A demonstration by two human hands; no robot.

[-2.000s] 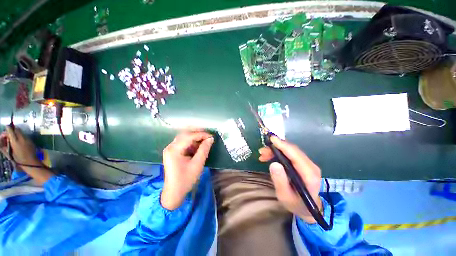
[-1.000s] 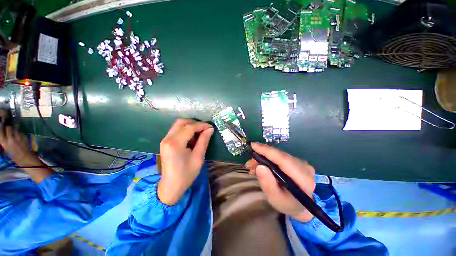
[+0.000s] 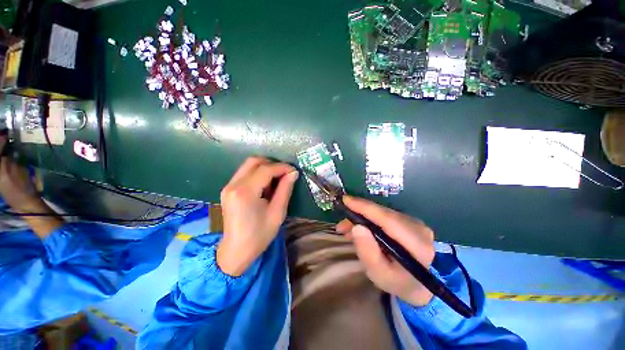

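A small green and silver circuit board [image 3: 319,164] lies tilted on the dark green mat in front of me. My right hand [image 3: 389,247] holds the black soldering iron [image 3: 411,263] like a pen, its thin tip over the board. My left hand [image 3: 255,208] is at the board's left edge with thumb and index finger pinched together. A thin dark strand seems to run from those fingertips to the board; what they pinch is too small to tell. A second circuit board [image 3: 385,158] lies just to the right, upright in view.
A heap of white-ended connectors on dark red wires [image 3: 181,68] lies back left. A board stack [image 3: 438,51] is at the back. A white sheet [image 3: 531,157] with a bent wire and a fan [image 3: 582,78] are at right. A black station [image 3: 51,51] and another person's hand [image 3: 24,195] are at left.
The soldering iron has moved left from beside the second board onto the tilted board. My left hand stays pinched at the board's left edge. The camera view has shifted.
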